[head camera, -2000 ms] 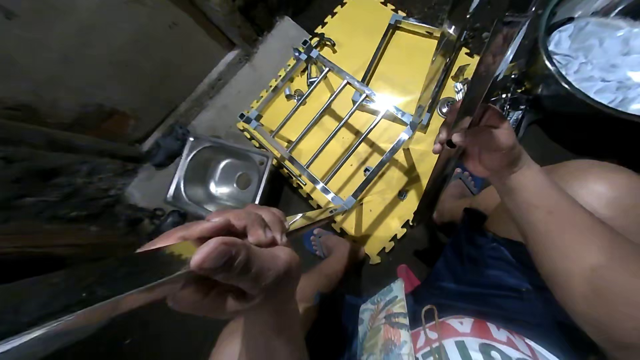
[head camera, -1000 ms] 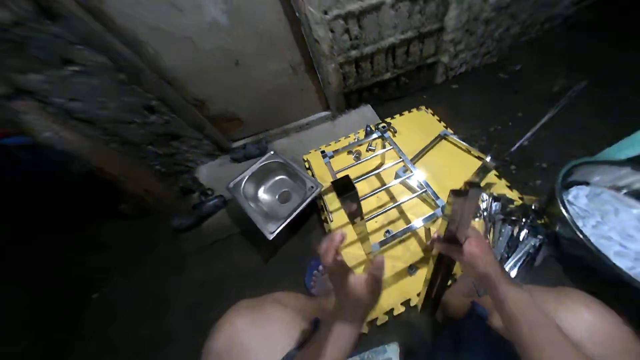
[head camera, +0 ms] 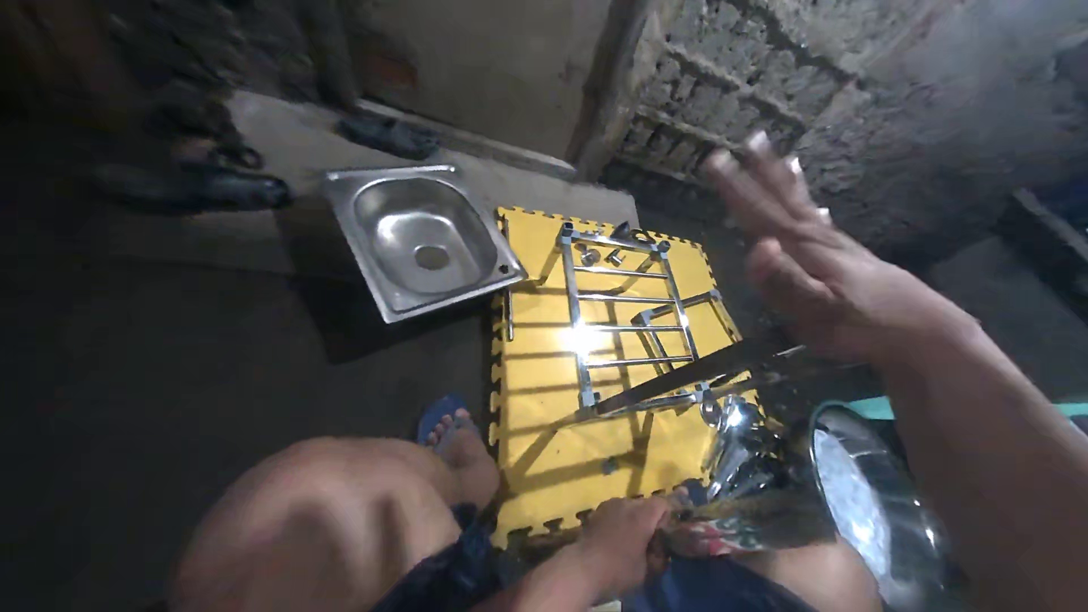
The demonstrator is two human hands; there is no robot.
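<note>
My left hand [head camera: 625,535] is low, near my lap, with its fingers closed around the end of a shiny, mirror-like metal piece [head camera: 752,523]. Raised at the right, my right hand [head camera: 807,255] is blurred, its fingers extended. Close to its palm lies the end of a long dark reflective metal bar [head camera: 680,378], which slants over the mat; whether they touch is unclear. A chromed metal frame with several crossbars [head camera: 629,329] lies on the yellow foam mat [head camera: 544,476], over part of another tubular frame [head camera: 722,314]. Small metal fittings [head camera: 591,255] lie near its far end.
A stainless steel sink basin [head camera: 421,238] is left of the mat. Several shiny metal parts [head camera: 739,450] are heaped at the mat's right edge, beside a large round tub [head camera: 858,484] with pale contents. Dark footwear [head camera: 229,187] is at far left. A rough block wall [head camera: 722,85] stands behind.
My right hand has risen, and its fingers have opened out. My left hand was apart from the metal before; now it is lower and closed on a shiny piece. The view has shifted strongly.
</note>
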